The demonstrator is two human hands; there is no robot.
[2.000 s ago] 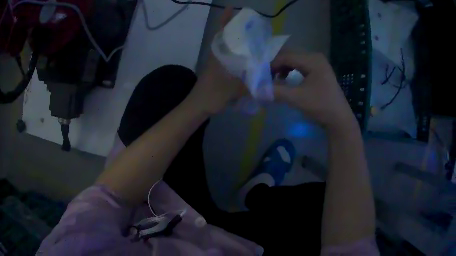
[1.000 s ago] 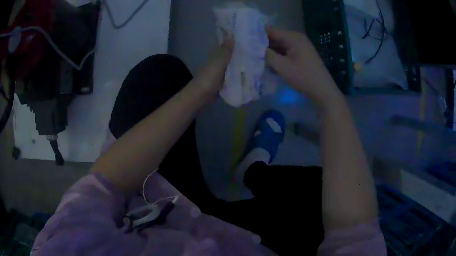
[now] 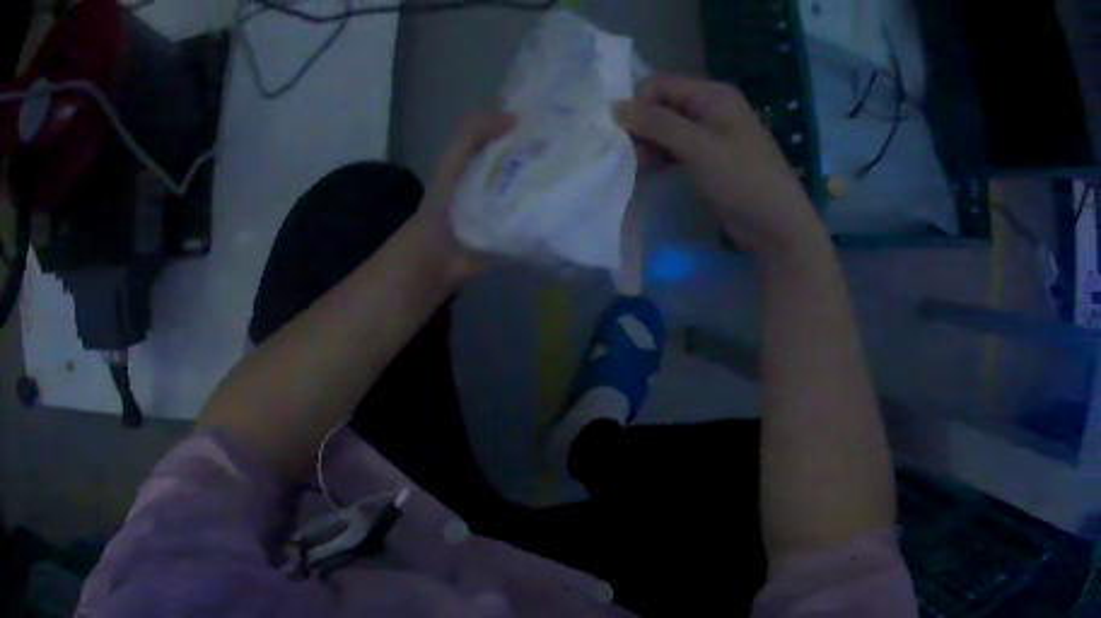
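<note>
A white, creased, shiny tissue pack (image 3: pixel 555 181) with small bluish print is held up in front of me at the upper middle. My left hand (image 3: pixel 465 181) grips its left edge, with the thumb on the near face and the other fingers hidden behind it. My right hand (image 3: pixel 694 127) pinches its upper right edge between thumb and fingers. The picture is dim, so I cannot tell whether a loose sheet is part of it.
The red machine (image 3: pixel 73 145) with black parts stands at the left on a white base plate (image 3: pixel 296 133). Dark cables (image 3: pixel 398 10) cross the top. A dark green crate (image 3: pixel 767 121) with a clear liner (image 3: pixel 893 145) is at upper right. My blue shoe (image 3: pixel 624 350) is on the floor.
The white thing was bunched and blurred, then upright and narrow; now it is spread wider and tilted between both hands. My right hand has moved from beside it to pinching its upper right edge.
</note>
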